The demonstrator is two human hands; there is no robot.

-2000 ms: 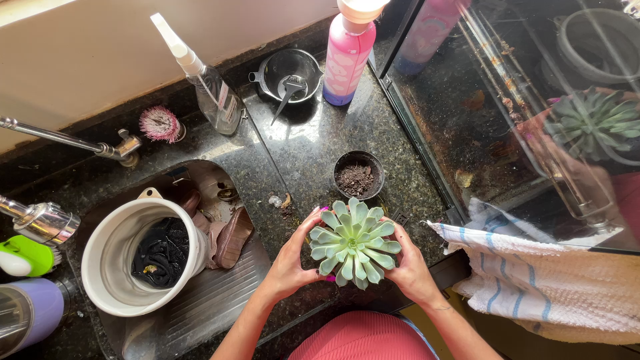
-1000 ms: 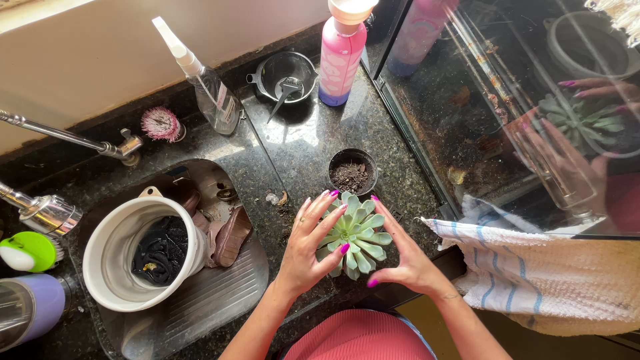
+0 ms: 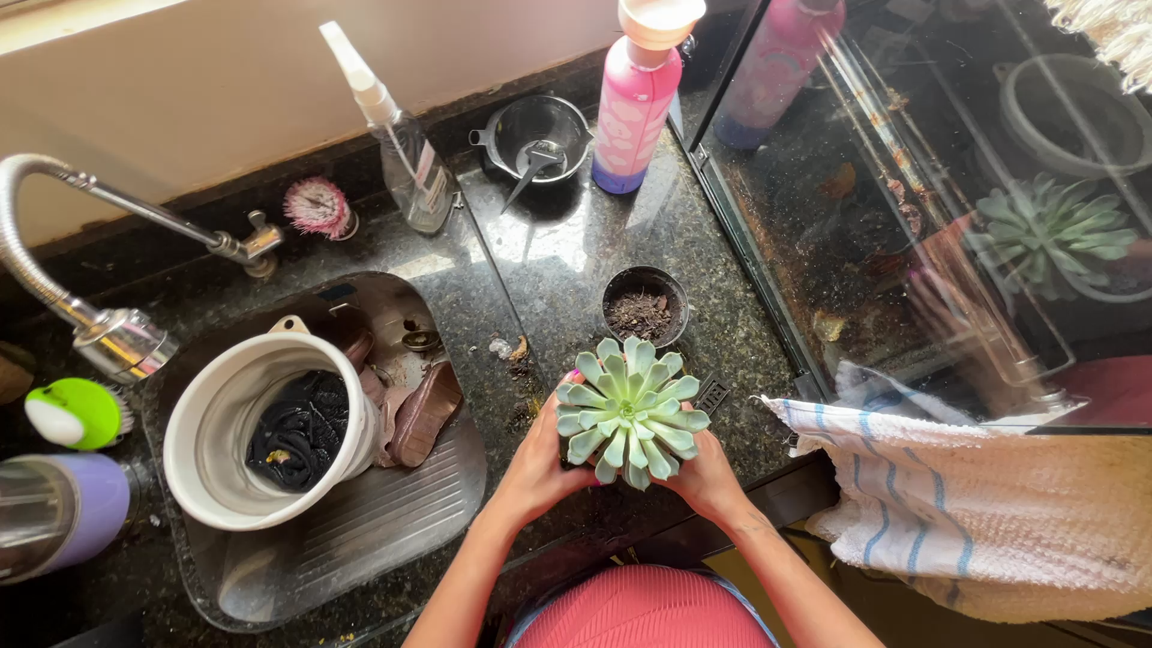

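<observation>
A pale green rosette succulent (image 3: 632, 412) is between my two hands near the counter's front edge. My left hand (image 3: 543, 463) holds it low on the left side, and my right hand (image 3: 709, 481) holds it low on the right. The leaves cover most of my fingers and whatever lies under the rosette. Just beyond the plant stands a small black pot (image 3: 644, 308) with dark soil in it. Bits of soil and debris (image 3: 520, 349) lie on the granite counter to the left of the pot.
At left, a white bucket (image 3: 261, 432) with dark cloth and brown shoes (image 3: 423, 416) sit in the steel sink (image 3: 387, 504). Behind are a clear spray bottle (image 3: 414, 166), a black bowl (image 3: 540, 139) and a pink bottle (image 3: 635, 112). A glass cooktop lid (image 3: 864, 216) and striped towel (image 3: 954, 504) are at right.
My hands were spread over the top of the succulent's leaves a second ago; they have moved down to its sides, much as they were two seconds ago.
</observation>
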